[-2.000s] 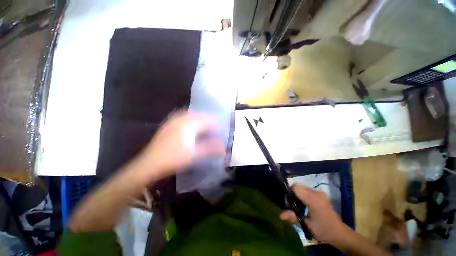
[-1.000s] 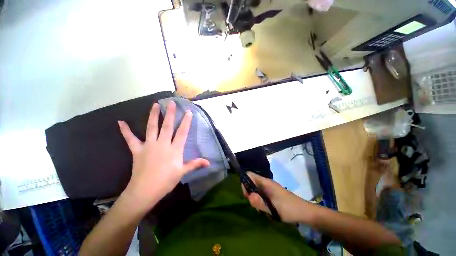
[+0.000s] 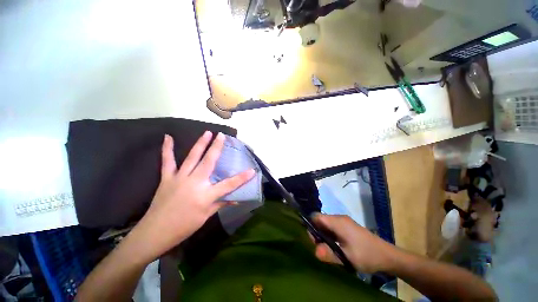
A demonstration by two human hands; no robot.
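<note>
The dark fabric panel (image 3: 118, 171) lies on the white machine table at the left, reaching over its front edge. The pale grey-blue lining piece (image 3: 240, 191) lies at its right end. My left hand (image 3: 192, 183) presses flat on both, fingers spread, thumb on the lining. My right hand (image 3: 348, 239) holds the black-handled scissors (image 3: 283, 191) by the handles. The blades run along the lining's right edge, their tips near its upper corner. Whether cloth is between the blades cannot be told.
The needle area (image 3: 277, 35) glows under the lamp above. Green snips (image 3: 410, 94), a small bent metal piece (image 3: 404, 125) and dark scraps (image 3: 279, 122) lie to the right. A brown scrap (image 3: 466, 100) is at the table's right. Another person's arm (image 3: 485, 218) shows at far right.
The dark panel was upright in view, then turned sideways. My left hand has since drawn its fingers and thumb lower over the lining. The scissors went from beside the cloth to its edge.
</note>
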